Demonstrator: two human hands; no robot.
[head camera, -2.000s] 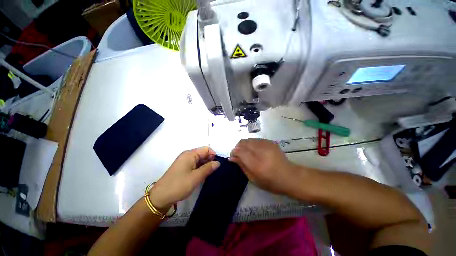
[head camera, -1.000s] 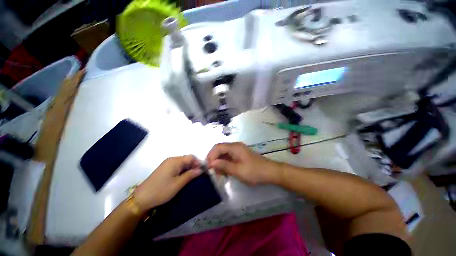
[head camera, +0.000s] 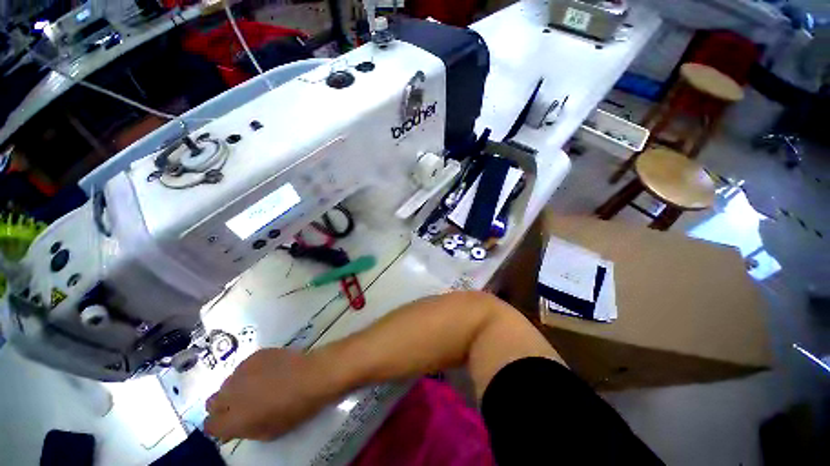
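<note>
My right hand is at the lower left with its fingers curled, beside the top edge of a navy piece cut off by the bottom edge. Its fingertips are partly hidden, so a grip cannot be told. My left hand is not in view. The second navy piece lies at the lower left, cut off. The white sewing machine stands above, its needle area near my hand. A green-handled tool lies across red-handled snips on the table.
An open parts tray with bobbins and strips is at the table's right end. A brown carton beside it bears white sheets and dark pieces. Black and red scissor handles lie behind the green tool. Wooden stools stand farther right.
The view has swung right, so the machine and tools appear farther left, and the carton and stools show. My left hand has gone out of view; my right hand now shows at the lower left.
</note>
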